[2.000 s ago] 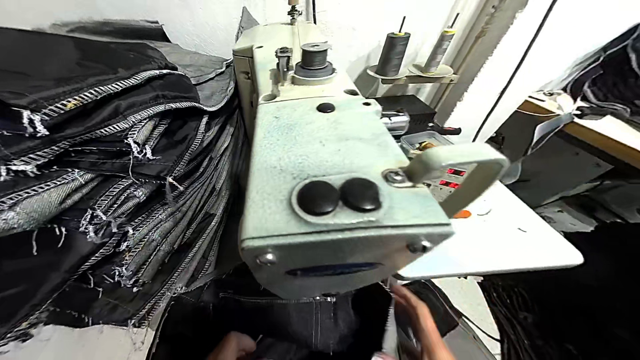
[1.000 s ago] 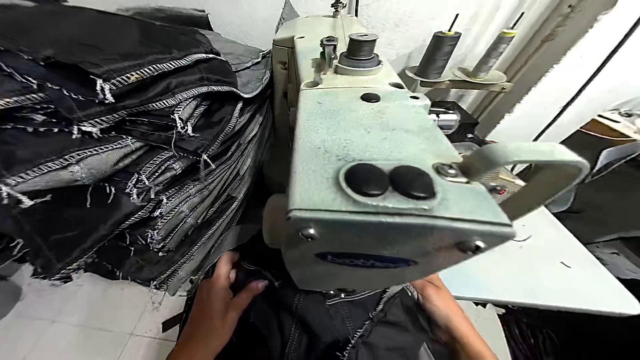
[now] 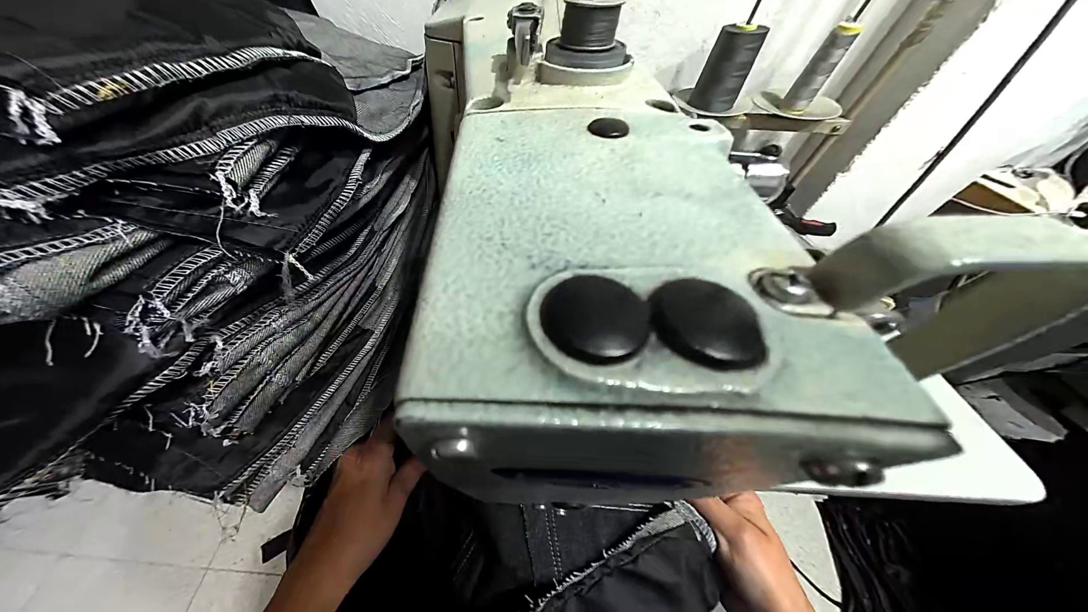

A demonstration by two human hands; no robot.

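Observation:
A dark denim garment piece (image 3: 586,552) with stitched seams and a frayed overlocked edge lies beneath the head of a pale green industrial sewing machine (image 3: 629,204). At the garment's left side is my left hand (image 3: 370,493), its fingertips partly hidden by the machine and the cloth. My right hand (image 3: 748,544) holds the garment's right edge, thumb along the top, just under the machine's front corner. The needle and presser foot are hidden behind the machine head.
A tall stack of black denim pieces (image 3: 280,314) with loose threads rises close on the left. Thread cones (image 3: 731,68) stand on a holder behind the machine. A curved machine arm (image 3: 943,255) juts out right, above a white tabletop (image 3: 960,459). Dark fabric hangs at the lower right.
My left hand has moved forward, beside the machine head, from lower on the cloth a second ago. The view has come closer to the machine.

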